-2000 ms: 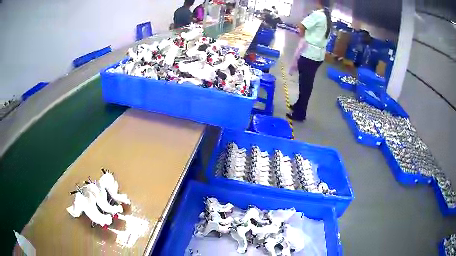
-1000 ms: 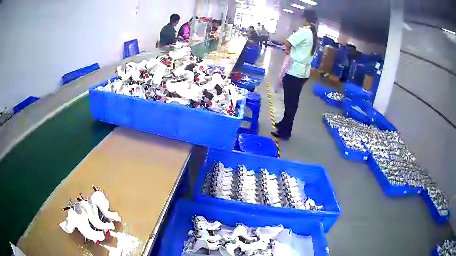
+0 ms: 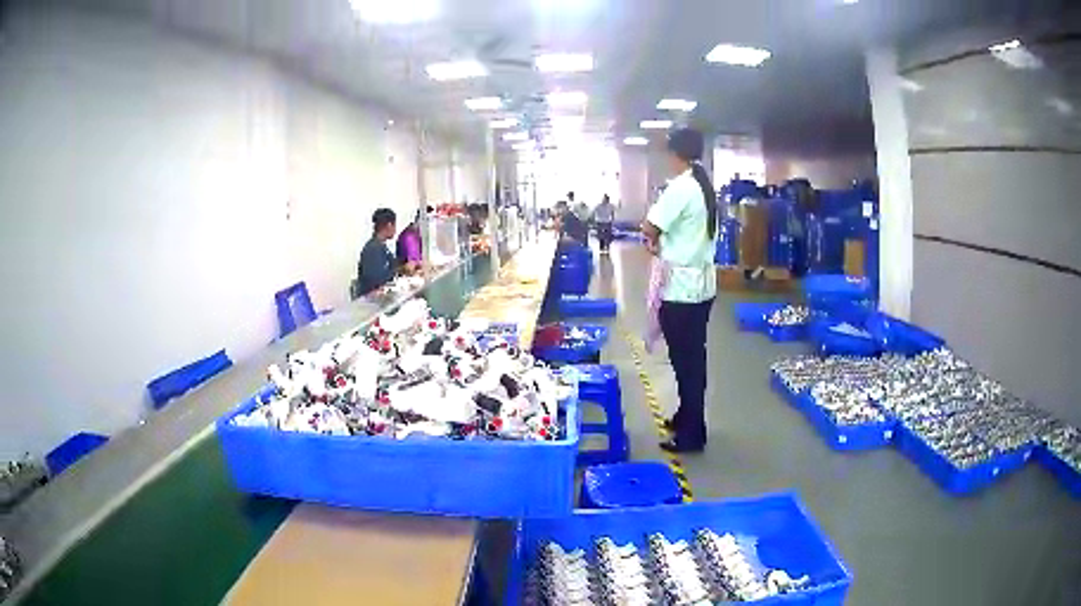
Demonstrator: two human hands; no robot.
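Observation:
Neither of my hands is in the picture. Nearest in front, a blue crate [image 3: 397,474] stands raised over the board and the belt's edge, heaped with white moulded parts [image 3: 415,367] that show red and black bits. Under its front edge shows a piece of the brown work board [image 3: 356,559]. At the lower right a lower blue crate [image 3: 776,527] holds white parts in neat rows [image 3: 611,574]; the bottom of the picture cuts it off.
The green conveyor belt [image 3: 154,539] runs along the left. Blue stools [image 3: 634,485] stand beyond the crates. A person in a light green top [image 3: 684,237] stands in the aisle. Crates of parts [image 3: 960,456] lie on the floor at right. Coworkers sit along the line further back.
The view has tilted up, so the crates sit lower in the picture. The white parts on the board and the nearest lower crate have left the view. The ceiling lights now show.

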